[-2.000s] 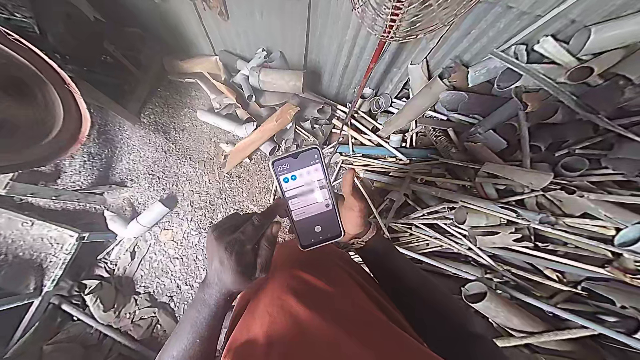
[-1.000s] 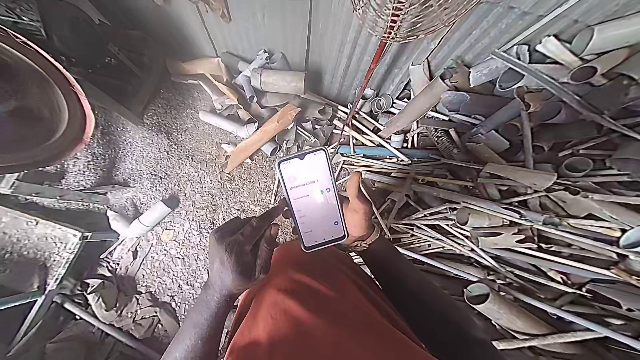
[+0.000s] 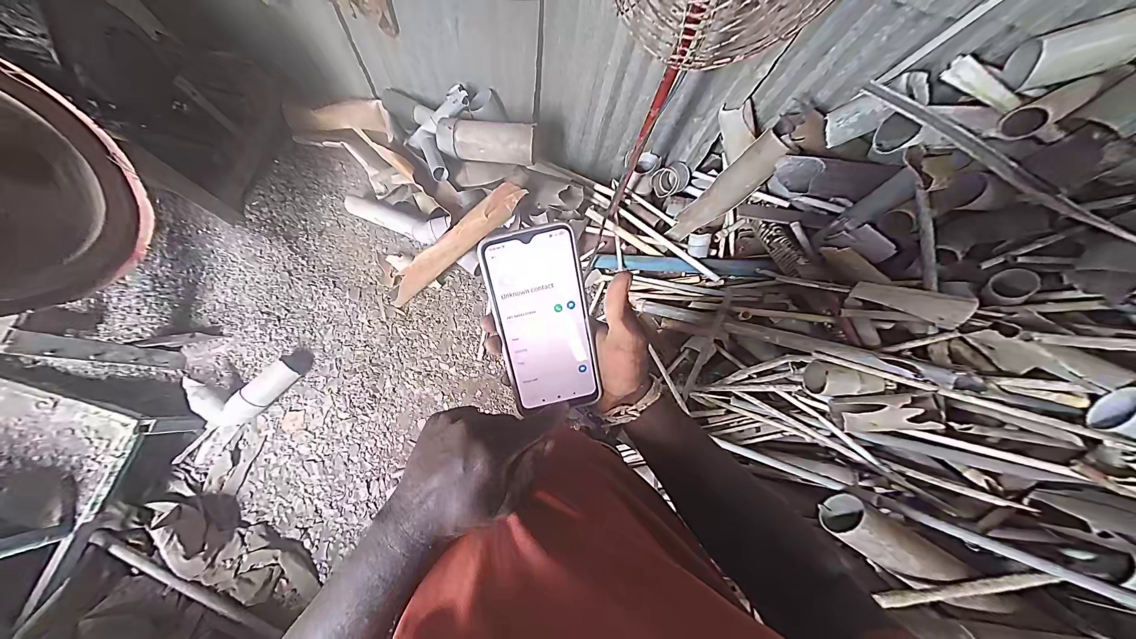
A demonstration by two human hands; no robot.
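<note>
A smartphone (image 3: 540, 319) with a lit white screen bearing writing and small round icons lies upright in my right hand (image 3: 623, 346). The thumb runs along its right edge, the palm is behind it, and fingertips show at its left edge. A braided band circles that wrist. Just under the phone's lower edge is my left hand (image 3: 470, 466), its back toward the camera and its fingers curled in shadow. One digit reaches close to the phone's bottom edge; whether it touches cannot be told. An orange-red garment (image 3: 568, 550) covers the lap below both hands.
Cut pipes (image 3: 887, 532) and thin strips (image 3: 825, 426) are heaped at right. A wire fan guard (image 3: 728, 31) on a red pole stands near the corrugated metal wall (image 3: 577, 89). A round rimmed object (image 3: 133, 204) is at upper left, above gravel (image 3: 346, 346) and a metal frame (image 3: 98, 479).
The phone screen has gone from a dark panel to a white page. My left hand has moved from the phone's left side to below its lower edge, and the phone sits slightly higher.
</note>
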